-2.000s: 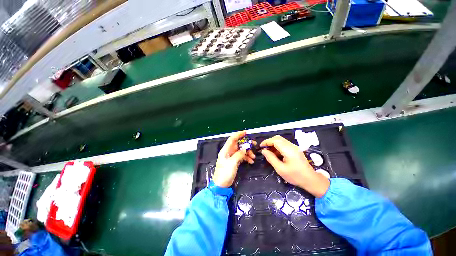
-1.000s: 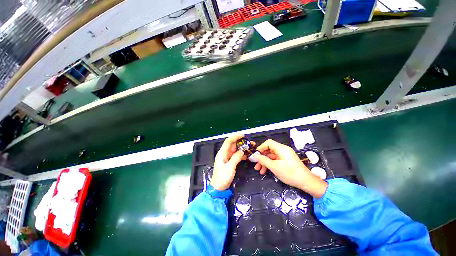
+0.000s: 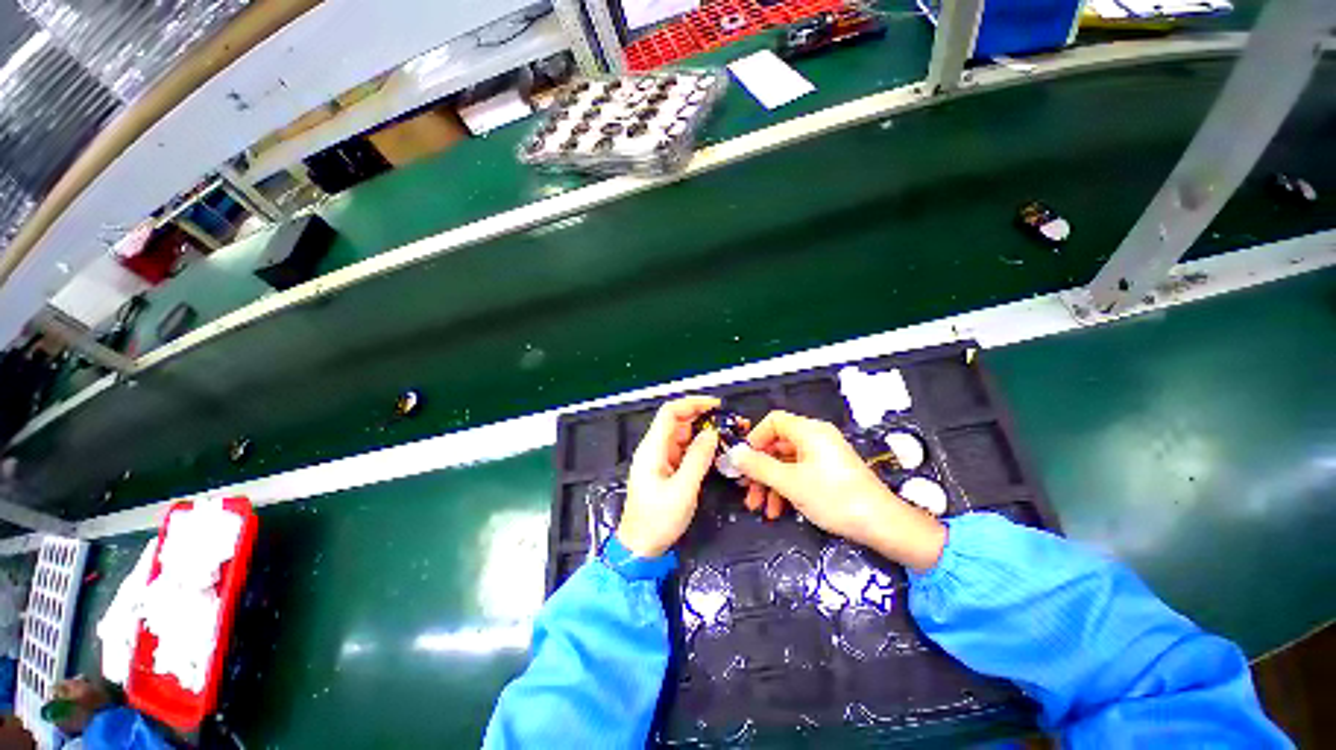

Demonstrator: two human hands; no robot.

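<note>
My left hand [image 3: 667,481] holds a small round dark electronic module [image 3: 721,425] at its fingertips, above the upper part of the black carrier tray [image 3: 579,434]. My right hand [image 3: 821,476] meets it from the right, its thumb and finger on a small whitish round piece [image 3: 731,462] at the module's lower edge. Whether that piece is attached to the module cannot be told. A clear blister tray [image 3: 793,576] with round pockets lies on the carrier tray. Two white discs [image 3: 922,495] lie beside my right wrist, the upper one with a gold-orange tail.
A white scrap piece [image 3: 876,394] lies at the tray's upper edge. The conveyor belt [image 3: 615,279] beyond carries several scattered modules [image 3: 1043,223]. A red bin [image 3: 191,615] of white pieces stands left. A filled blister tray [image 3: 627,120] lies behind the belt. A metal post [image 3: 1201,176] rises right.
My right fingers have closed in on the module and now hold a whitish piece against it. The module in my left hand has turned. The whole view has shifted slightly.
</note>
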